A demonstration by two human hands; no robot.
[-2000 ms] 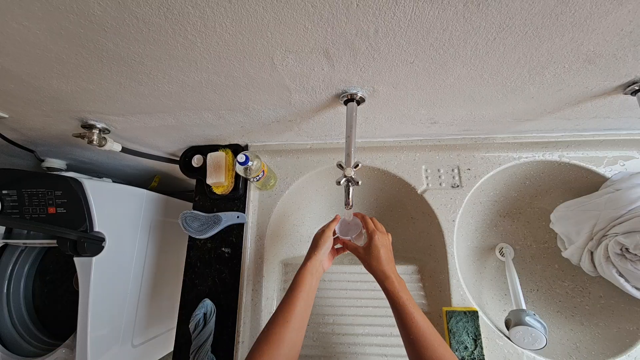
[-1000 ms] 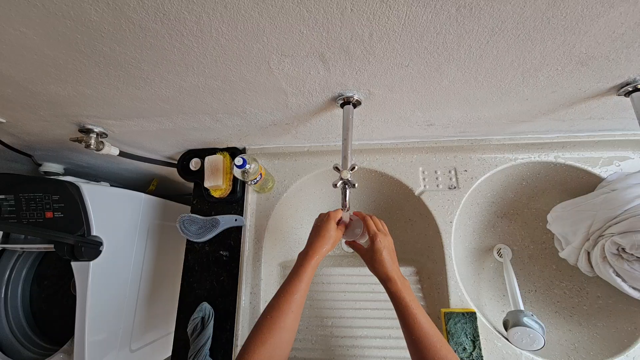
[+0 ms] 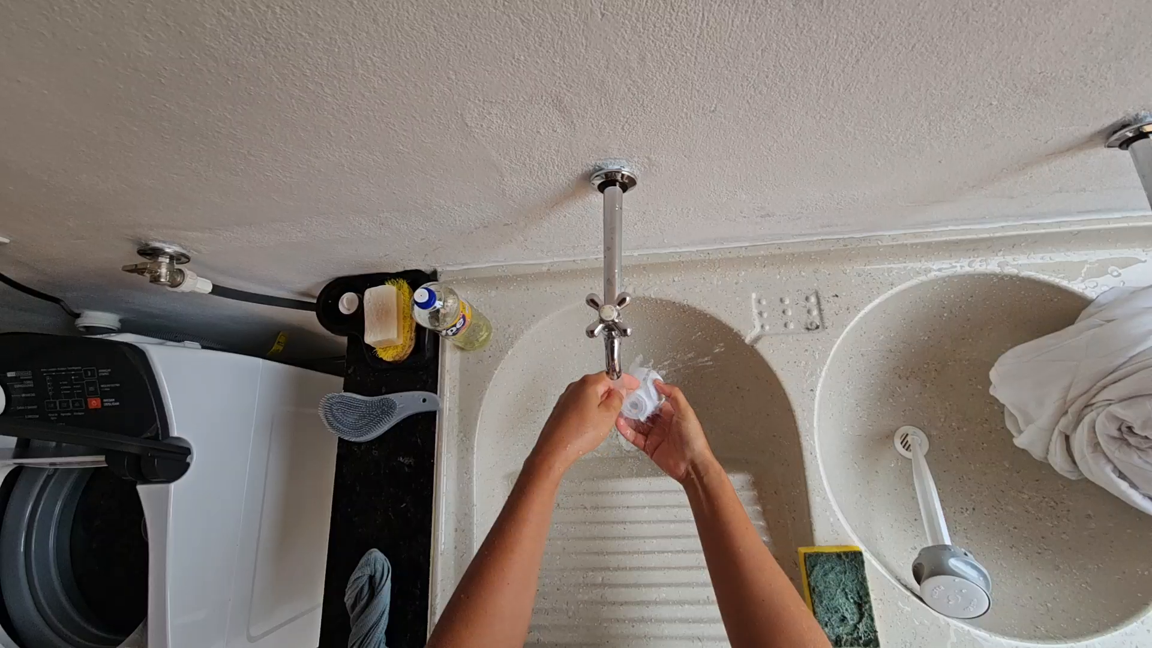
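Observation:
A small clear plastic piece (image 3: 641, 396) is held between both hands just below the spout of the chrome tap (image 3: 611, 324), with water splashing off it to the right. My left hand (image 3: 585, 416) grips its left side close under the spout, its fingertips partly hidden. On the right, my right hand (image 3: 668, 430) has its thumb and fingers around the piece's other edge, palm turned partly up. Both hands are over the left basin of the stone-look laundry sink (image 3: 526, 378), above its ribbed washboard (image 3: 643, 540).
A bottle (image 3: 453, 317), a soap bar (image 3: 383, 315), a brush (image 3: 369, 416) and a twisted grey cloth (image 3: 369, 598) lie left, beside a washing machine (image 3: 243, 468). A sponge (image 3: 839, 594) rests on the sink's front. The right basin holds a white-handled brush (image 3: 931, 504) and white cloth (image 3: 1089, 396).
The plastic piece has been tilted and now shows to the right of the spout, where water sprays sideways. My right hand has turned so that more of its palm shows.

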